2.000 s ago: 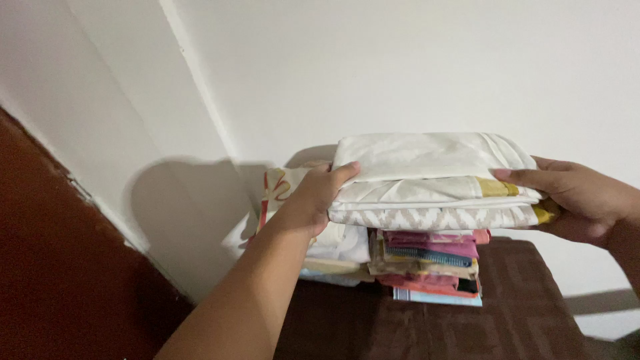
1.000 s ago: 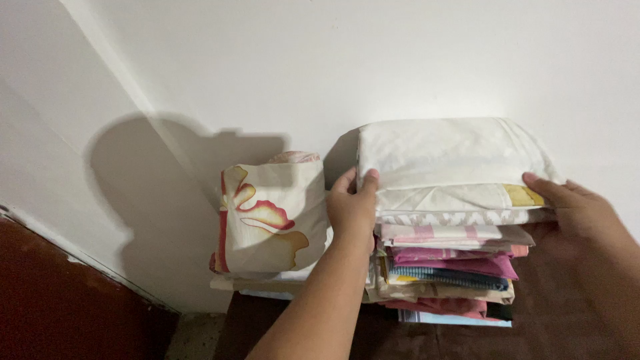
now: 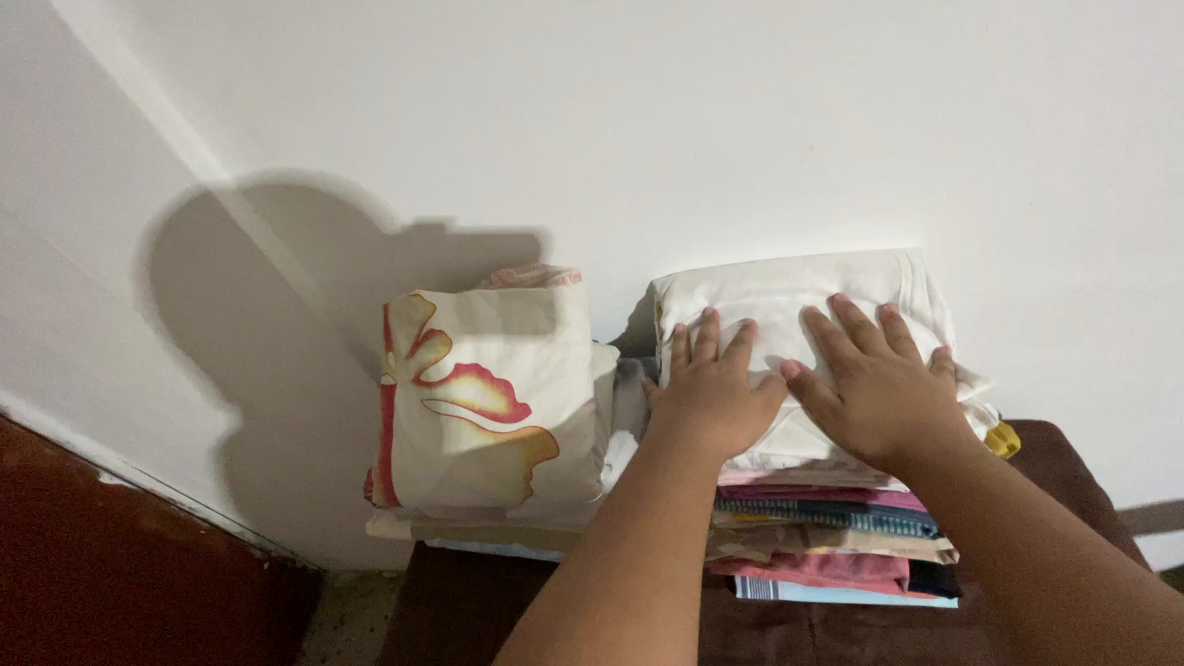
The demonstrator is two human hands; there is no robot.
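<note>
Both my left hand point(image 3: 717, 398) and my right hand point(image 3: 874, 388) lie flat, fingers spread, on a folded white cloth point(image 3: 795, 287). That cloth tops a stack of folded fabrics point(image 3: 832, 546) in pink, blue, beige and red. My thumbs nearly meet at the middle of the cloth. A bit of yellow fabric point(image 3: 1003, 440) sticks out at the right edge. Left of my left hand stands a second pile, with a folded cream cloth bearing a red and gold flower print point(image 3: 490, 398) on top.
The stacks rest on a brown fabric-covered surface point(image 3: 1054, 462), against a white wall point(image 3: 647, 139). A dark red panel point(image 3: 111, 555) lies at the lower left, with a strip of floor point(image 3: 350, 615) beside it. Shadows fall on the wall.
Two seconds ago my hands held the folded white cloth by its sides. Now it sits on the stack and my hands have moved from its sides onto its top, palms down.
</note>
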